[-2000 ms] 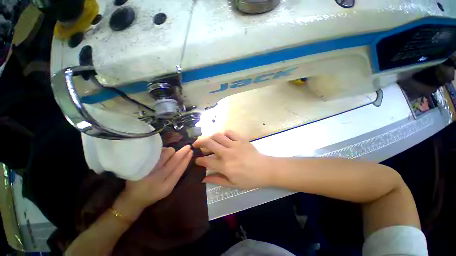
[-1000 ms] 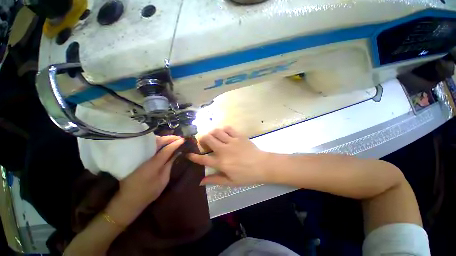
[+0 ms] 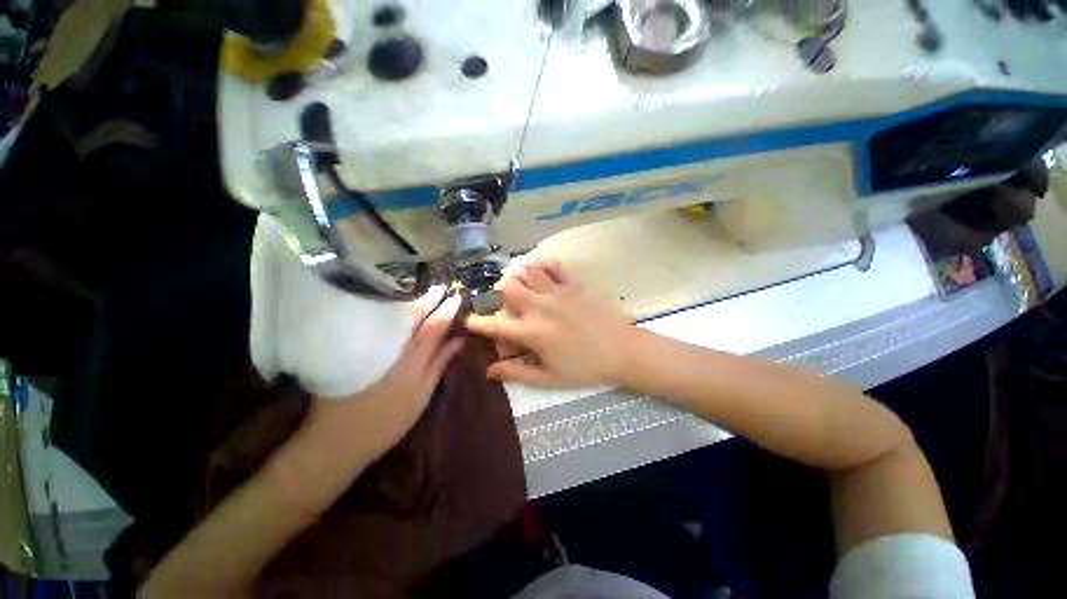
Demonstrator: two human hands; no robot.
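Note:
The brown fabric panel (image 3: 451,468) hangs from the needle area over the table's front edge towards my lap. My left hand (image 3: 415,357) lies on the brown cloth just left of the presser foot (image 3: 486,302), with its fingertips close to the needle area. My right hand (image 3: 556,328) lies flat at the right of the foot, its fingers on the cloth's edge. Both hands are bare. The needle point and the cloth under the fingertips are hidden. A rounded white pad (image 3: 310,316) lies left of the machine head, behind my left hand.
The white JACK machine head (image 3: 702,117) spans the top, with a control panel (image 3: 965,143) at its right end. A curved metal guard (image 3: 316,217) is at the left. A ruler tape (image 3: 632,415) runs along the table's front. Dark cloth (image 3: 129,304) is heaped left.
The view has shifted, so the machine stands further right and lower. Both hands have moved closer to the presser foot. The white pad shows more widely behind my left hand.

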